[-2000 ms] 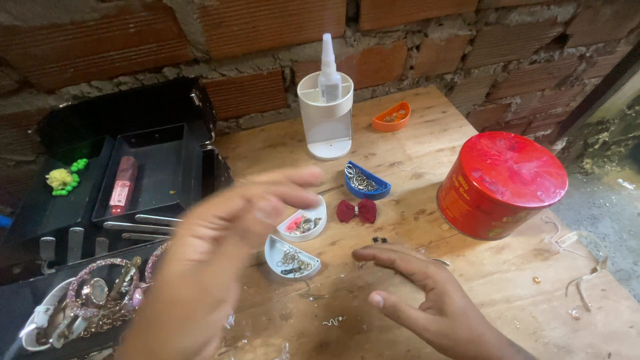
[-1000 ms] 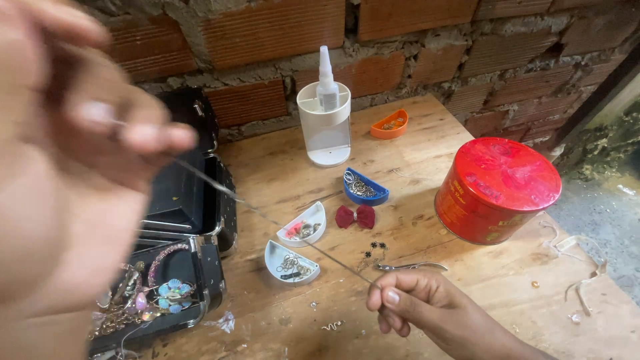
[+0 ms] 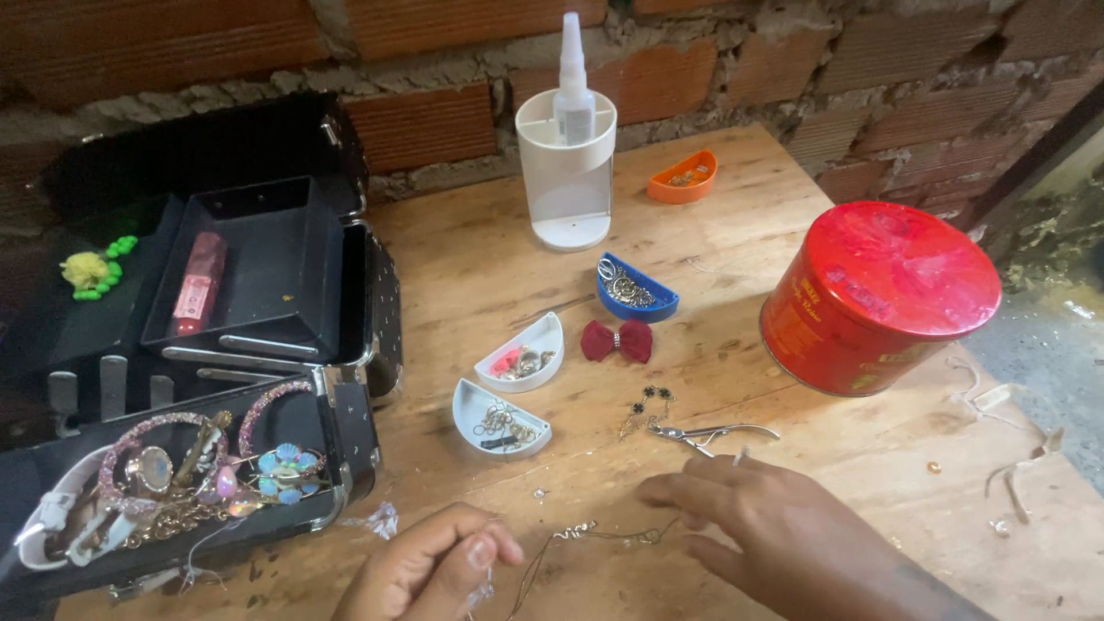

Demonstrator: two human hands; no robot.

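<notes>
A thin cord with a small silvery squiggle-shaped piece (image 3: 576,530) lies on the wooden table, one part running down beside my left hand (image 3: 440,565). The fingers of that hand are curled, and whether they pinch the cord is unclear. My right hand (image 3: 742,526) hovers over the table with fingers apart, near the cord's other end. Just beyond its fingertips lie metal nippers (image 3: 711,433), touching or close to a fine chain with dark flower-shaped pieces (image 3: 653,395). Two white half-round trays (image 3: 520,352) hold small jewellery parts, and a blue one (image 3: 636,289) holds silvery pieces.
On the left stands an opened black case (image 3: 345,431) with bracelets and a watch. A red round tin (image 3: 880,297) is at the right. Farther back are a white holder (image 3: 569,190) with a glue bottle (image 3: 573,95) and an orange tray (image 3: 683,179). A dark red bow (image 3: 617,341) lies mid-table.
One second ago my hands held a cord stretched between them, the left one raised close to the camera. Now both are low over the table and the cord lies slack.
</notes>
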